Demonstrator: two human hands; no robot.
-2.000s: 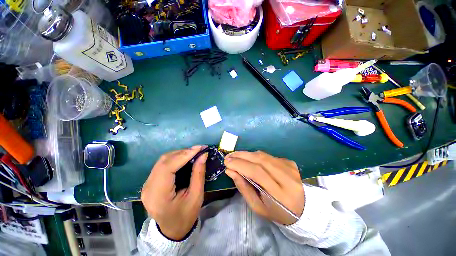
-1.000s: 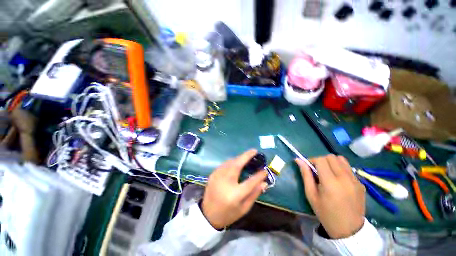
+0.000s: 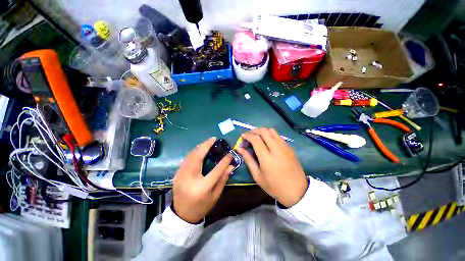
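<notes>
My left hand (image 3: pixel 201 181) holds a dark watch body (image 3: pixel 220 153) over the bench's front edge. My right hand (image 3: pixel 275 165) is at the watch's right side, with thumb and fingers on a small yellow tab (image 3: pixel 238 144) beside the case. A thin white rod-like tool (image 3: pixel 244 124) lies on the green mat just beyond my right hand, its middle partly hidden by the fingers. A small pale blue-white square (image 3: pixel 226 126) lies by the tool's left end. The inside of the watch is too blurred to read.
A charging dock (image 3: pixel 143 147) on a white cable sits left. Blue-handled pliers (image 3: pixel 334 145), a white bottle (image 3: pixel 318 103) and orange-handled cutters (image 3: pixel 377 133) lie right. At the back are a blue bin (image 3: pixel 201 76), red box (image 3: pixel 295 63) and cardboard box (image 3: pixel 364 78). An orange-rimmed multimeter (image 3: pixel 63 99) stands far left.
My right hand has let go of the thin tool, which now lies on the mat, and has moved to the yellow tab at the watch. The camera view has shifted too.
</notes>
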